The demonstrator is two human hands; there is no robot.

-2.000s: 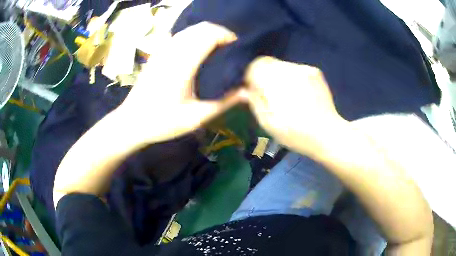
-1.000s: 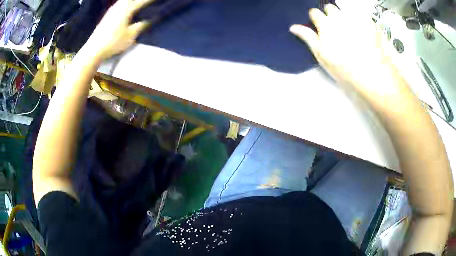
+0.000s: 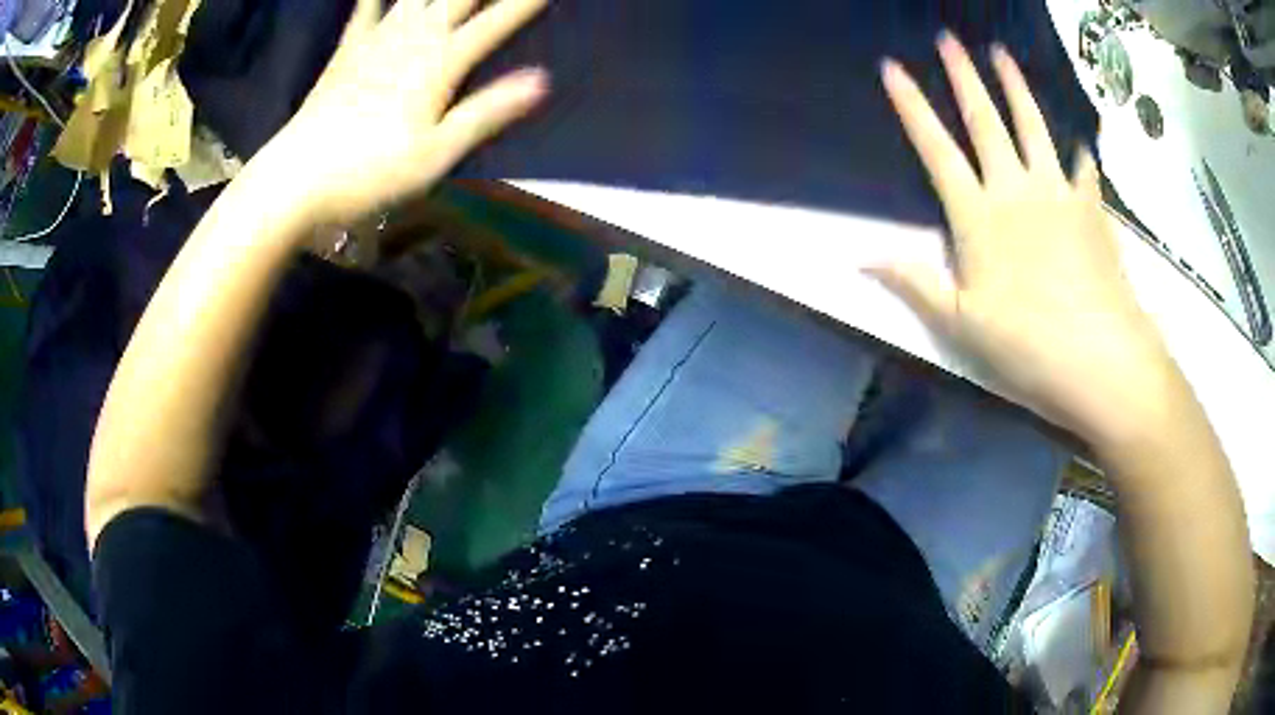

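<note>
The navy garment piece [image 3: 713, 105] lies spread on the white table [image 3: 755, 252], its near edge close to the table's front edge. My left hand [image 3: 406, 119] rests over the cloth's left part, fingers spread, the top fingertips near the picture's upper rim. My right hand [image 3: 1014, 252] lies flat at the cloth's right part, fingers spread on the cloth and the thumb over the white table. Neither hand grips anything. The cloth's far part is cut off by the upper rim.
Slim metal thread snips [image 3: 1233, 252] lie on the table at right, with round metal fittings [image 3: 1114, 67] above them. Tan ragged scraps [image 3: 133, 105] hang at upper left. A dark garment pile [image 3: 336, 405] lies low at left, beside the blue jeans [image 3: 727, 405].
The cloth was bunched in both hands, then was spread on the table. Since then its near edge has come closer to the table's front, and both hands have moved nearer.
</note>
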